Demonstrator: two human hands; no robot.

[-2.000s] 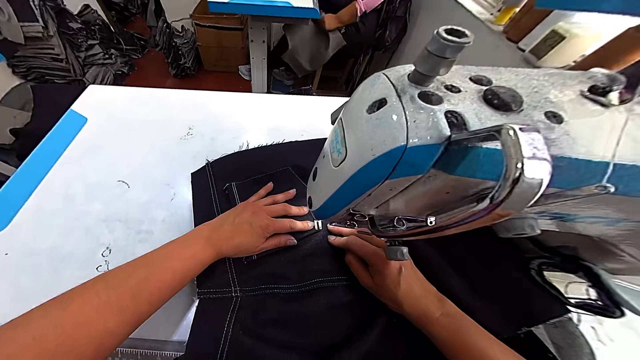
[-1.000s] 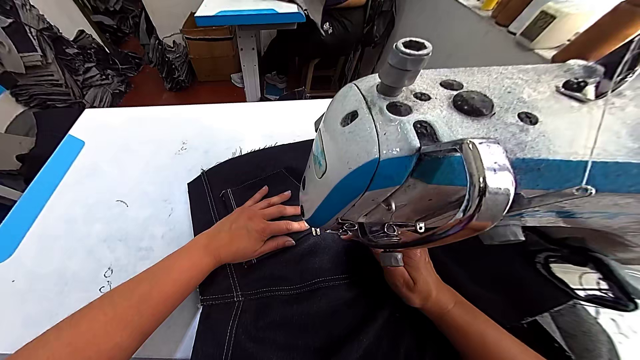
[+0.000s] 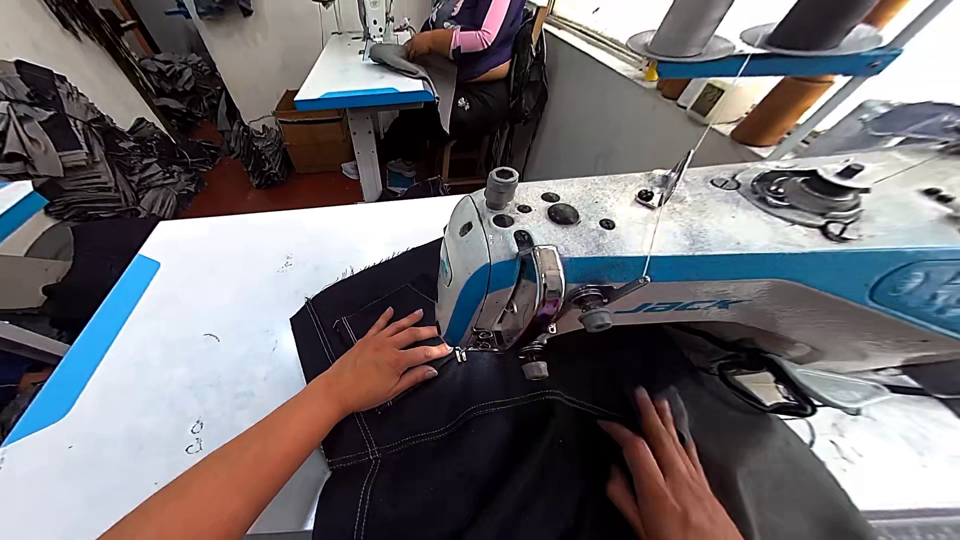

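Observation:
Dark denim fabric point(image 3: 480, 450) with light double stitching and a stitched patch pocket point(image 3: 367, 315) lies under the head of a Jack industrial sewing machine point(image 3: 637, 270). My left hand point(image 3: 390, 356) rests flat on the pocket area, fingers spread, its index fingertip close to the presser foot point(image 3: 460, 354). The needle is too small to make out. Right of the needle area, my right hand point(image 3: 664, 465) lies on the fabric with fingers apart, partly blurred. A grey piece of cloth point(image 3: 772, 457) spreads beneath and beyond it.
The white table point(image 3: 225, 300) has a blue edge. Thread cones point(image 3: 690, 26) stand on a rack at the upper right. Farther back, a person point(image 3: 480, 45) sits at another sewing machine point(image 3: 375, 19). Piles of dark garments point(image 3: 157, 150) and a cardboard box point(image 3: 311, 135) are at the upper left.
My right hand has moved away from the presser foot, rightward and nearer to me along the fabric. The left hand stays on the pocket. The view has shifted to show more of the machine.

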